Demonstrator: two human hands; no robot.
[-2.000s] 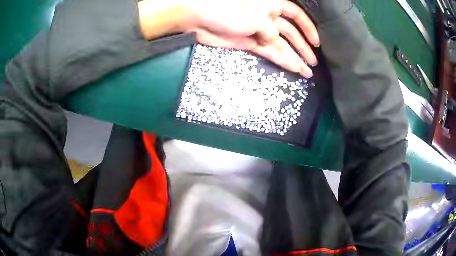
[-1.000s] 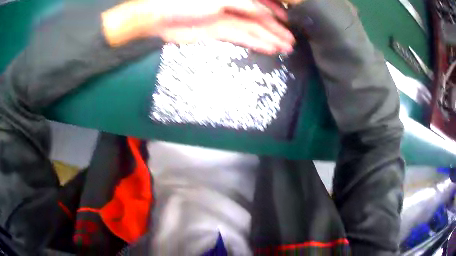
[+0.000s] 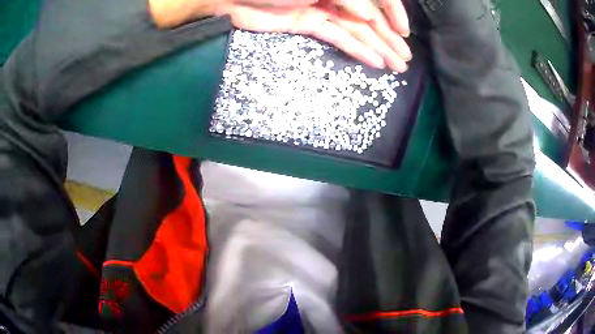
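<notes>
A shallow black tray lies on the near edge of the green bench. Many tiny silvery-white parts cover most of its floor, with fewer toward the right side. My left hand is bare and reaches across the tray's far side, fingers pointing right. Its lower fingers are extended, close above the black tray floor. The top edge of the picture cuts off the rest of the hand, so I cannot tell if it holds anything. My right hand is out of the picture; only the right sleeve shows.
The green bench top extends around the tray. At the upper right are a dark strip fixture and a red-brown fixture with metal parts. My right sleeve runs along the tray's right. Blue items show at the lower right.
The tray and my left hand sit higher and slightly further left in the picture than two seconds ago, and more of the hand is cut off. The picture is sharper than one second ago.
</notes>
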